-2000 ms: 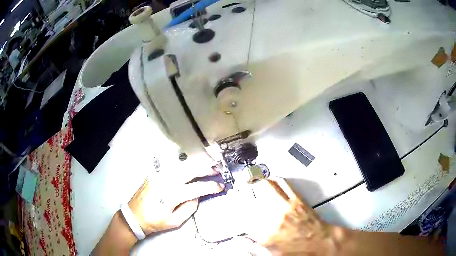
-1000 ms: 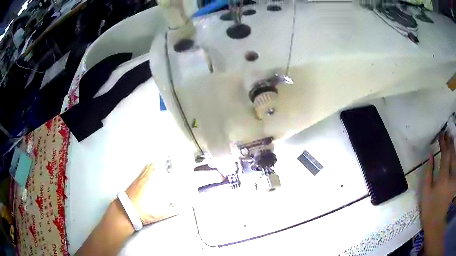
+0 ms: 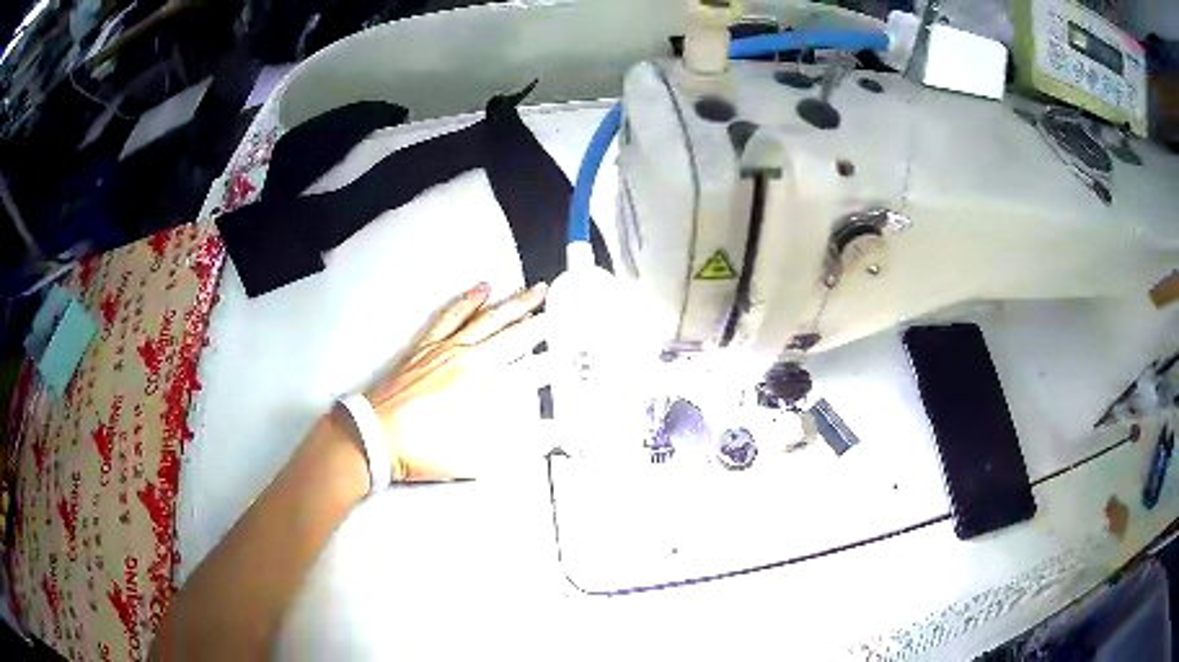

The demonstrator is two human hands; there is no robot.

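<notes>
My left hand (image 3: 446,388), with a white band at the wrist, lies flat on the white machine bed left of the needle area, fingers apart. No cloth shows in its grip, though glare washes out part of it. Its fingertips are near the lower end of a black cloth strip (image 3: 528,194). More black cut pieces (image 3: 388,188) lie behind the hand. The cream-white sewing machine head (image 3: 802,220) stands right of it. No cloth can be made out at the presser foot (image 3: 662,433), where the light is very bright. My right hand is out of the picture.
A black phone (image 3: 970,427) and a small grey plate (image 3: 834,427) lie right of the needle area. Blue snips (image 3: 1158,468) lie at the far right edge. A tan board with red print (image 3: 116,427) is at left. A blue tube (image 3: 595,181) runs beside the machine head.
The view has shifted, showing more of the machine. My right hand left the needle area for the right edge, then left the picture. My left hand has moved away from the presser foot and spread.
</notes>
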